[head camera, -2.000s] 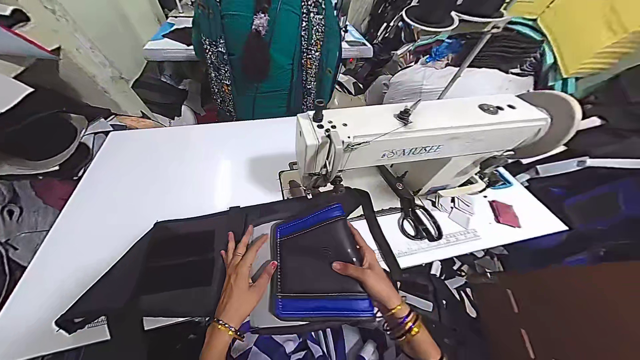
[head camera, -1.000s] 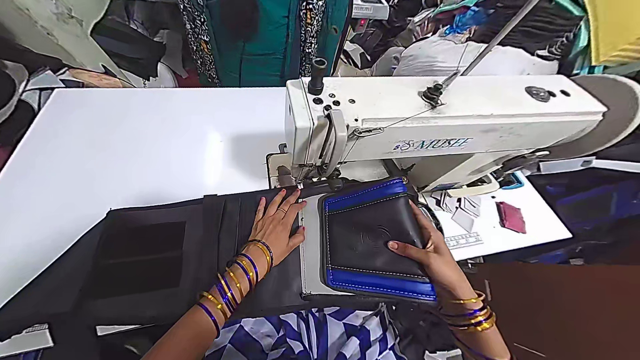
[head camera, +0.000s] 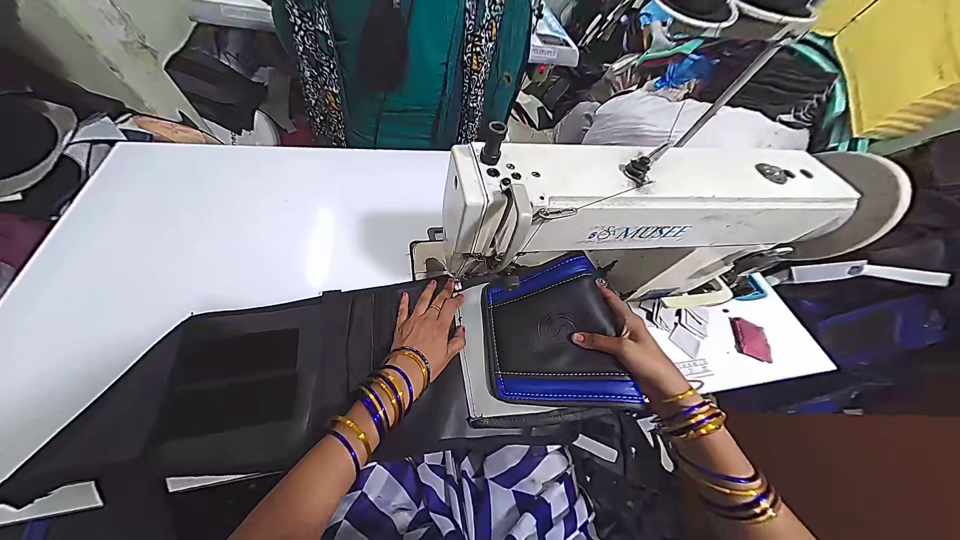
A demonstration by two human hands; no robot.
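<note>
A white industrial sewing machine point(head camera: 675, 195) stands on a white table point(head camera: 225, 217). Black sheet material point(head camera: 360, 352) runs across the table's front, its upper edge at the needle area. My left hand point(head camera: 431, 326) lies flat on it, fingertips close to the presser foot point(head camera: 457, 283). A black padded panel with blue stitched bands point(head camera: 555, 330) rests over a grey-white backing point(head camera: 474, 352) at the right end of the material. My right hand point(head camera: 630, 341) grips the panel's right edge, thumb on top and the other fingers partly hidden.
Paper scraps point(head camera: 686, 330) and a dark red piece point(head camera: 750, 339) lie right of the panel, below the machine arm. The machine's handwheel point(head camera: 862, 202) is at the right. Across the table is a person in teal clothing point(head camera: 412, 82). White strips point(head camera: 52, 502) lie at the lower left.
The material and panel now sit at the machine's needle area. My left hand has gone from the panel's left side onto the black material. Scissors seen two seconds ago are now hidden. The view has moved closer.
</note>
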